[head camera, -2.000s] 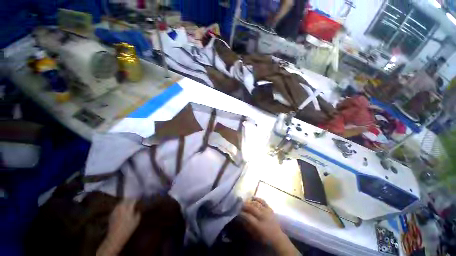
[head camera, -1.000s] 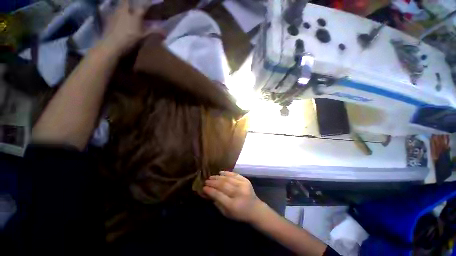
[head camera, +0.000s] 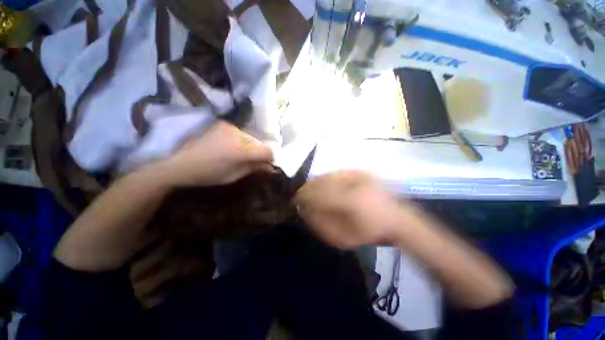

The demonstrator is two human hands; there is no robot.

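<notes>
The brown garment fabric [head camera: 225, 206] lies bunched at the table's front edge and hangs towards my lap. Its white-backed panels [head camera: 126, 80], crossed by brown strips, spread over the table at the left. My left hand [head camera: 229, 154] grips the garment's edge left of the needle area. My right hand [head camera: 345, 207] is blurred, with its fingers at the brown fabric's edge close to my left hand; its fingertips' hold is blurred. The white sewing machine [head camera: 491, 63] with blue stripe stands at the right. Lamp glare hides its needle and presser foot.
A black flat rectangle [head camera: 422, 101] lies on the machine bed, with a thin yellow-green tool [head camera: 468, 145] to its right. Orange-handled scissors [head camera: 578, 149] lie at the table's right end. Dark scissors [head camera: 389, 300] are below the table. A blue crate [head camera: 547, 265] stands at lower right.
My left hand has come down from the upper left to the garment's edge. My right hand has moved up and right. The white-backed side now shows widely at the left, and the view has shifted.
</notes>
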